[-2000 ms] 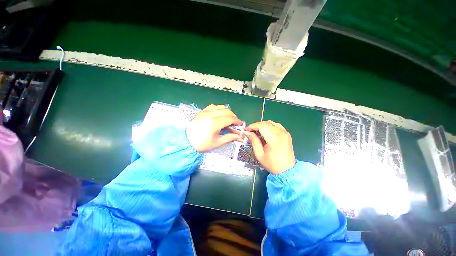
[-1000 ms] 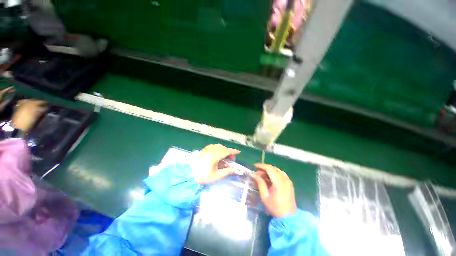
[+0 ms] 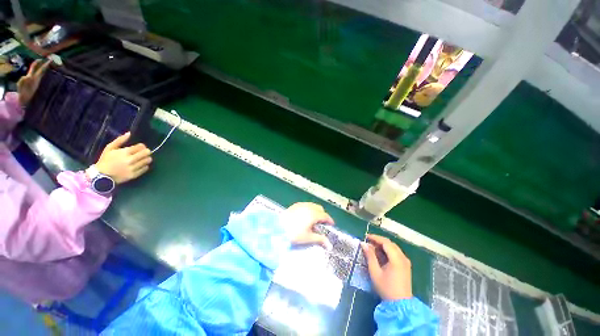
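My left hand and my right hand are over a clear, speckled gridded sheet on the green bench mat. The fingertips of both hands are at the sheet's upper part, left and right. Whether the fingers pinch the sheet or a small part is too blurred to tell. Strong white glare covers the sheet's lower left. Another pale sheet edge shows behind my left sleeve.
More gridded clear sheets lie at right, beside a clear tray at the frame edge. A grey post with a wrapped base stands behind my hands. At left, a person in pink holds a black slotted tray with a white cable.
The view has swung left and up, bringing in more of the person in pink and the black tray. My hands are farther apart, and more of the speckled sheet shows between them.
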